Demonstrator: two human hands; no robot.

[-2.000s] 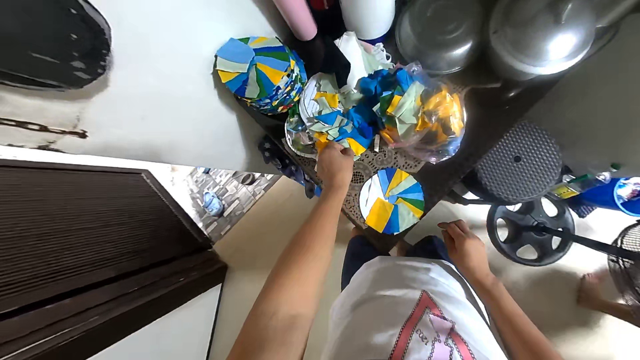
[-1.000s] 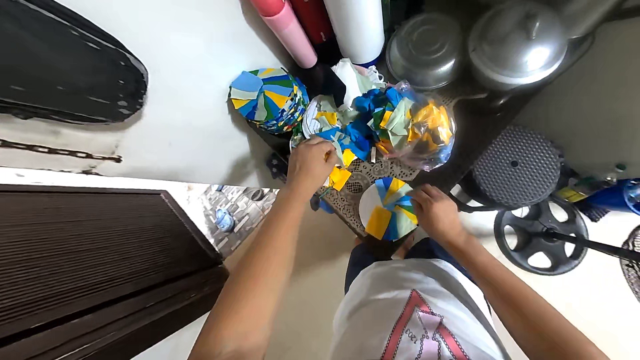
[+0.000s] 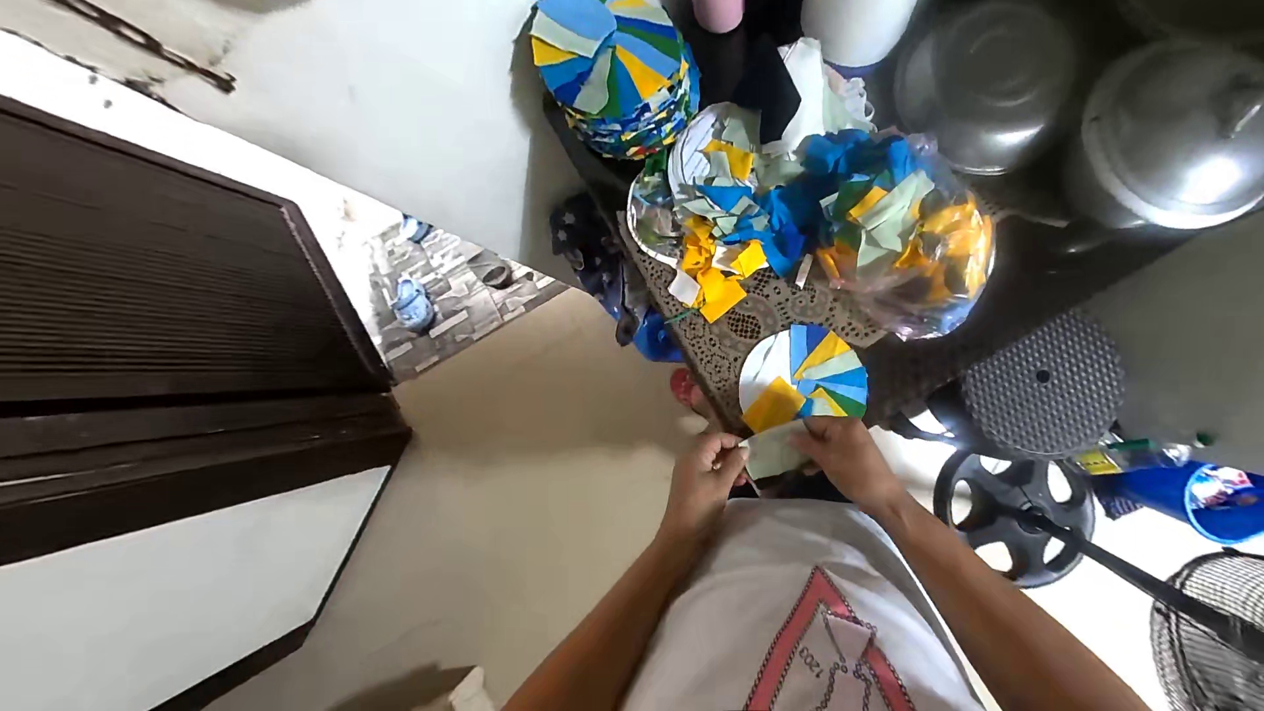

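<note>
My left hand [image 3: 713,472] and my right hand [image 3: 837,449] pinch opposite ends of a pale green fabric scrap [image 3: 774,452] just in front of my shirt. Right behind it, on the lace-patterned table cover [image 3: 713,343], lies a white disc [image 3: 812,377] partly covered with blue, yellow, green and pale wedges. A loose yellow piece [image 3: 772,405] rests over its near left edge. Farther back are heaped blue, yellow and pale scraps [image 3: 736,202] and a clear plastic bag of scraps [image 3: 913,237]. A tall stack of similar patchwork discs [image 3: 617,74] stands at the table's back left.
Metal pots with lids [image 3: 1175,128] stand at the back right. Right of the table are a round grey perforated seat [image 3: 1044,383], a black spoked wheel-shaped base [image 3: 1017,518], a blue bin [image 3: 1200,502] and a fan [image 3: 1210,622]. A dark louvred door [image 3: 168,267] is at left.
My left hand has moved from the scrap heap to in front of my body, and my right hand has left the disc's edge. Both now hold the pale green scrap.
</note>
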